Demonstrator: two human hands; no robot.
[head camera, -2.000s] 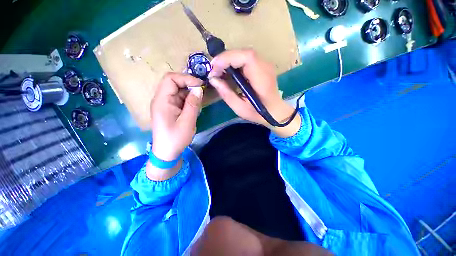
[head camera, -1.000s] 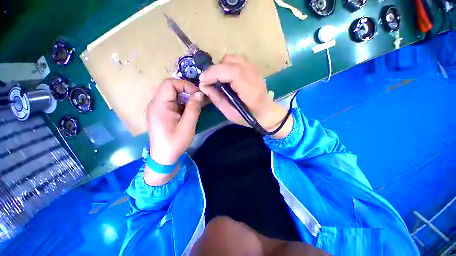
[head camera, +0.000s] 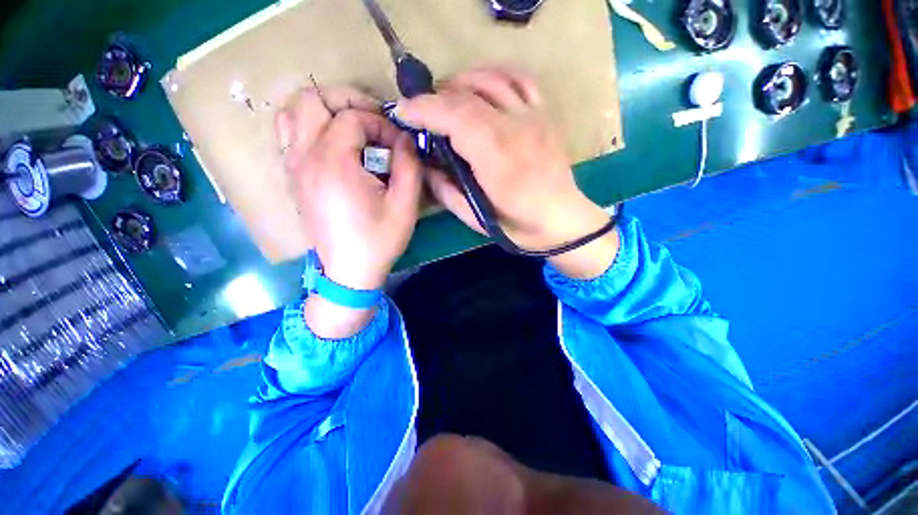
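Note:
My left hand (head camera: 352, 181) is over the tan work board (head camera: 252, 131), with a small white battery pack (head camera: 376, 159) held between its fingers. A thin strand of solder wire (head camera: 320, 93) sticks up from its fingers. My right hand (head camera: 503, 156) holds the black soldering iron (head camera: 414, 76), its barrel pointing up and away over the board. A dark round housing (head camera: 395, 111) lies between the hands, mostly hidden by the fingers. I cannot tell which hand grips it.
Several round housings (head camera: 159, 173) stand on the green bench at left, and more (head camera: 781, 88) at right. A solder spool (head camera: 68, 176) and ribbed clear plastic (head camera: 65, 322) are at left. A white disc with cable (head camera: 706, 89) and a red-orange tool (head camera: 896, 60) are at right.
The left hand has turned and closed over the housing, which is now mostly covered. The solder strand now shows above the left fingers. The hands are closer together.

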